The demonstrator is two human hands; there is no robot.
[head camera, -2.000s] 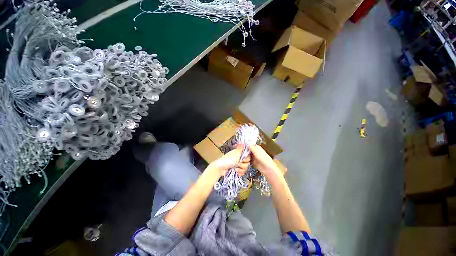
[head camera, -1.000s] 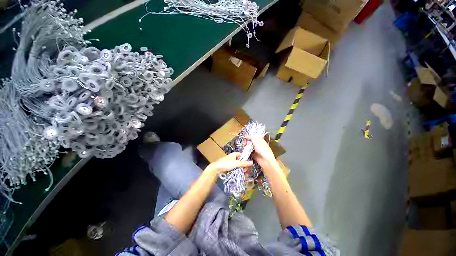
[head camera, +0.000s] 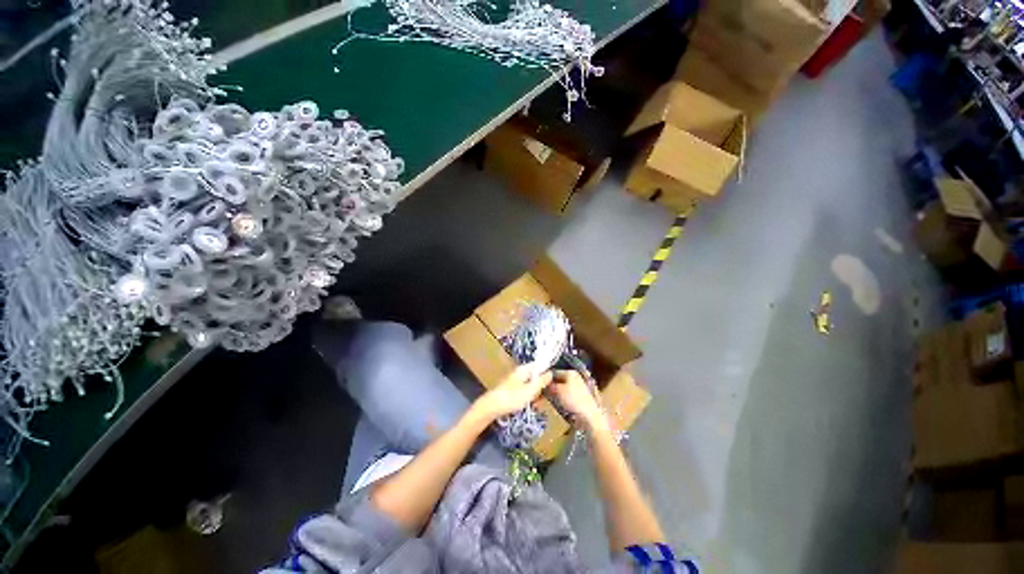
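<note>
A grey-white cable bundle (head camera: 541, 334) is held above the open carton (head camera: 477, 351) by my knees. Its pale top fans out upward and its ring ends hang below my hands. My left hand (head camera: 515, 392) is closed around the middle of the bundle. My right hand (head camera: 575, 397) is at the bundle's right side, fingers bent near the left fingers; whether it grips the bundle or a strand is too small to tell. Darker cables show inside the carton, partly hidden by the bundle and hands.
A large main cable pile (head camera: 241, 219) lies on the green bench (head camera: 387, 107) at left, rings over its edge. A small cable pile (head camera: 505, 34) lies farther up. Open cartons (head camera: 687, 144) stand on the floor beside yellow-black tape (head camera: 655, 272). More cartons (head camera: 966, 392) stand at right.
The bundle's top is now rounder and held more upright. My right hand has moved down from the upper part of the bundle to beside my left hand. The view has shifted slightly.
</note>
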